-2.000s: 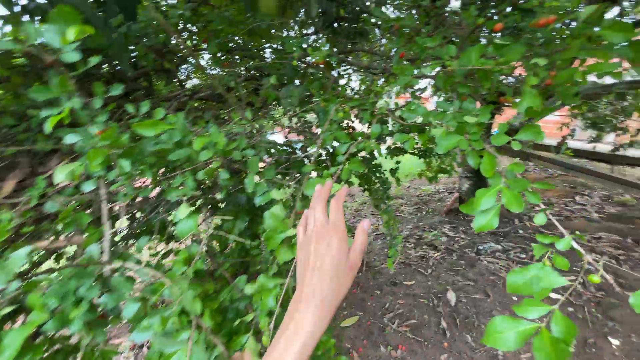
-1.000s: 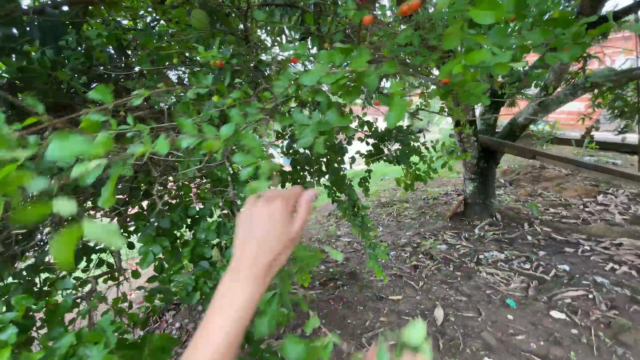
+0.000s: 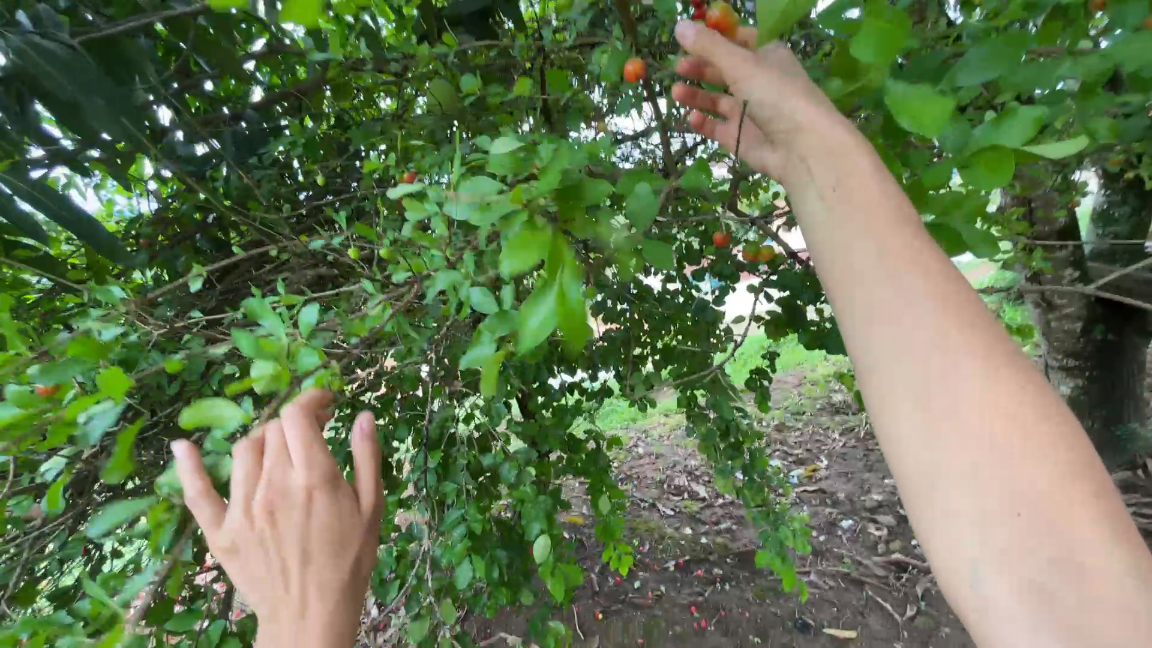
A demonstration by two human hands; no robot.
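Observation:
My left hand (image 3: pixel 292 504) is at the lower left, back of the hand toward me, fingers spread against a leafy twig (image 3: pixel 261 369) of the bush. Whether the fingers grip that twig cannot be told. High up, right of centre, my right hand (image 3: pixel 742 99) reaches among the branches with curled fingers, thumb and fingertips beside an orange-red fruit (image 3: pixel 721 18); its hold on the fruit is not clear. Another orange fruit (image 3: pixel 634 70) hangs just left of it. Lower down hang more red fruits (image 3: pixel 722 239), and a small one (image 3: pixel 409 177) shows among the leaves.
Dense leafy branches (image 3: pixel 531 306) fill the left and centre. A tree trunk (image 3: pixel 1062 306) stands at the right, with thin bare twigs (image 3: pixel 1080 290) before it. Below lies bare soil with dry leaves and fallen red fruits (image 3: pixel 702 621); grass (image 3: pixel 783 355) shows behind.
Two hands now show clearly, one low at the left among leaves and one raised beside the fruit at the top. A second earlier, one hand was near the centre. The view has shifted.

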